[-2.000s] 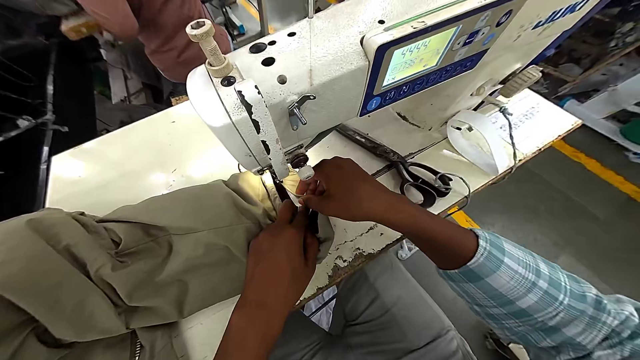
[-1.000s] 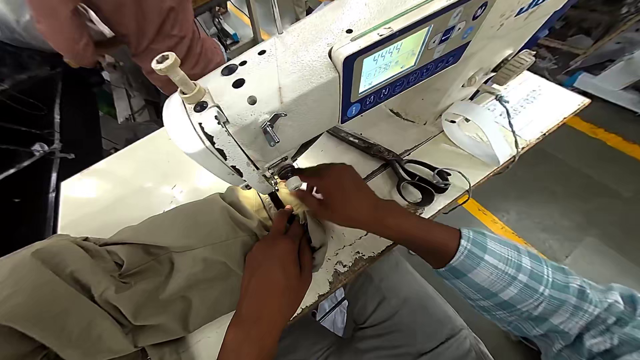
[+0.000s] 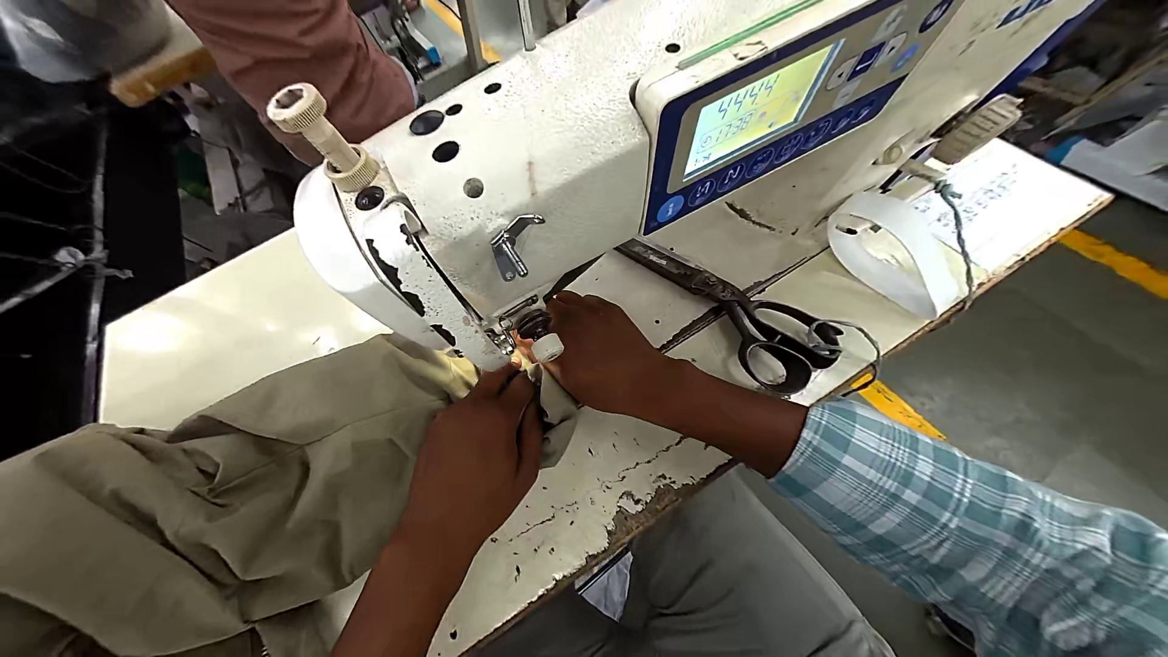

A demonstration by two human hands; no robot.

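Note:
Khaki fabric of a garment (image 3: 301,456) runs from the lower left up to the needle area of a white Juki industrial sewing machine (image 3: 566,137). With fingers close together, my left hand (image 3: 479,447) presses and grips the cloth just in front of the needle area. My right hand (image 3: 602,356) is beside the thread tension knob (image 3: 547,347), on the far right side of the cloth. Its fingertips are partly hidden behind the knob, so what they hold cannot be told. The needle and presser foot are mostly hidden.
Black-handled fabric shears (image 3: 776,338) lie on the worn white table (image 3: 584,511), right of my right hand. A white strip roll (image 3: 894,255) with a dark cord stands farther right. A lit control panel (image 3: 766,109) is on the machine. Across the table is a person's sleeve (image 3: 310,64).
My right hand has moved a little away from me, to behind the tension knob. Less of the garment's end shows to the right of my left hand.

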